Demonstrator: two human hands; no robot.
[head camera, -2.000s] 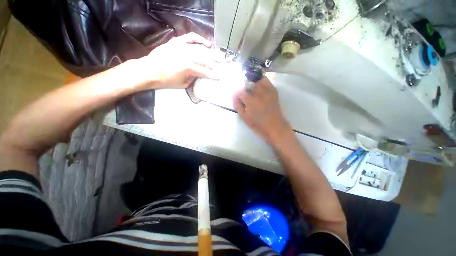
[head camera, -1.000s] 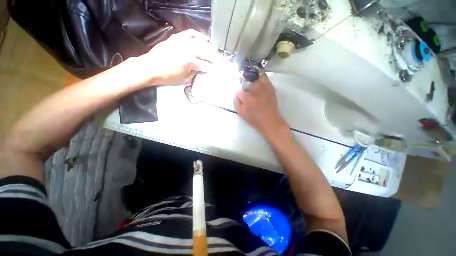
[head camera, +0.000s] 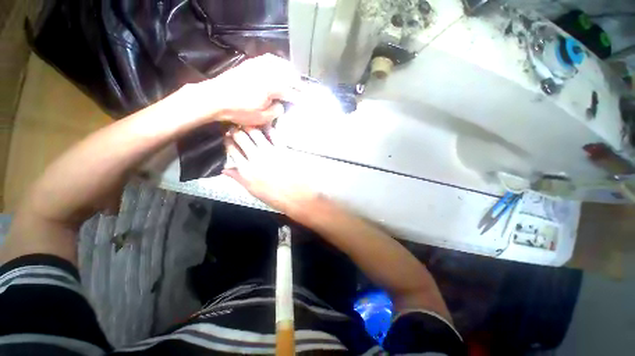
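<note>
The dark, glossy leather garment (head camera: 160, 49) lies wrinkled at the upper left, and a flap of it (head camera: 202, 149) hangs toward the table's front edge. My left hand (head camera: 254, 90) holds the garment beside the needle area, its fingertips washed out by lamp glare. My right hand (head camera: 257, 160) is just below it, fingers bent on the garment flap's right side; whether it pinches the leather is not clear. The presser foot area (head camera: 341, 97) of the sewing machine (head camera: 418, 90) is mostly hidden by glare.
Blue-handled snips (head camera: 501, 211) and a small white parts tray (head camera: 535, 236) lie at the table's right end. A cigarette (head camera: 285, 292) sticks up at bottom centre. A blue plastic bowl or stool (head camera: 374, 314) is below. Grey quilted cloth (head camera: 139, 250) hangs at left.
My right hand has left the needle area and moved left, next to my left hand at the garment flap. The flap has shifted slightly right. The view has shifted a little.
</note>
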